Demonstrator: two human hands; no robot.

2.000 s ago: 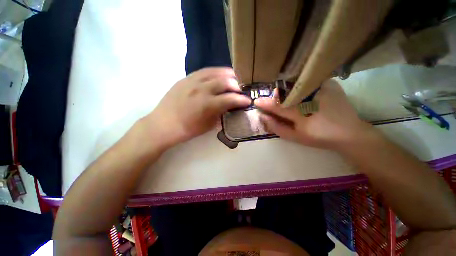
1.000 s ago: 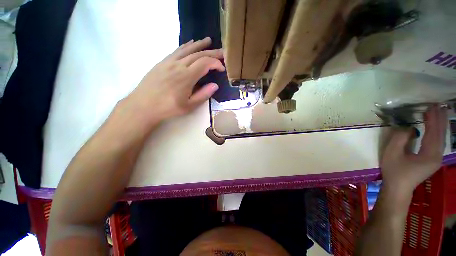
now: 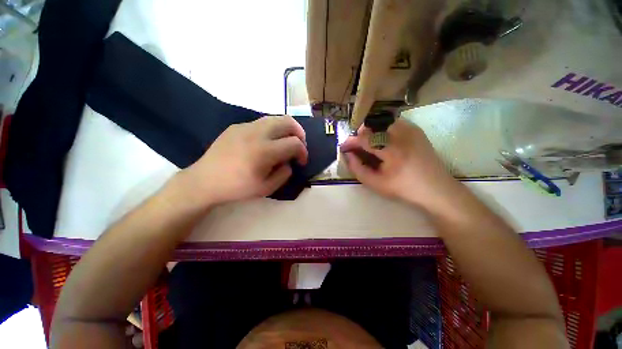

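Observation:
A long black cloth strip [image 3: 160, 102] lies slantwise over the white table, its right end beside the needle area [image 3: 330, 127] of the cream sewing machine [image 3: 382, 61]. My left hand [image 3: 256, 160] is on that right end, fingers curled and gripping the cloth. My right hand [image 3: 389, 160] is just right of the cloth's end, under the machine head. Its thumb and fingertips are close together by the cloth edge; whether they hold anything is not clear.
Blue-green thread snips [image 3: 539, 178] lie on the machine bed at right. A pile of black pieces [image 3: 41, 129] hangs over the table's left side. The purple table edge [image 3: 307, 249] runs in front of my lap. Red baskets [image 3: 545, 293] are below, on both sides.
The black strip has swung from behind the machine head to a slant across the left of the table. My right hand has left the snips and come back to the needle area.

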